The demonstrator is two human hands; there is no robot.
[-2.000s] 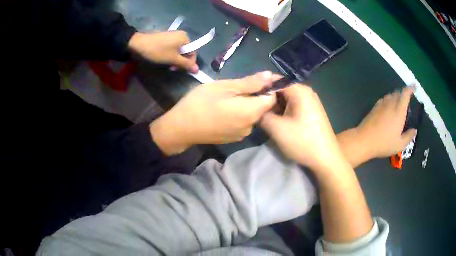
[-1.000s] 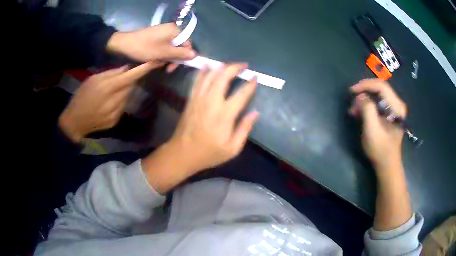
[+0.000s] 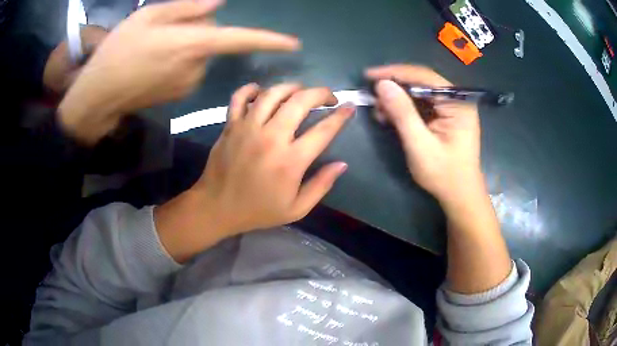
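Observation:
A long, narrow white strip (image 3: 199,120) lies on the dark green bench. My left hand (image 3: 260,159) rests with spread fingers over its middle, pressing it down and hiding part of it. My right hand (image 3: 436,138) holds a black pen (image 3: 467,95) with pale lettering, its barrel pointing right. The pen's writing end is hidden or blurred by my fingers at the strip's right end.
Another person's hand (image 3: 145,64) points across the upper left, beside a curled white strip (image 3: 74,30). At the top right lie an orange part (image 3: 460,44), a black housing with a pale panel (image 3: 472,26) and a small clear piece (image 3: 519,43).
My right hand has moved left with the pen to the strip's right end. The other person's hand has moved up from the strip. The phone has left the view.

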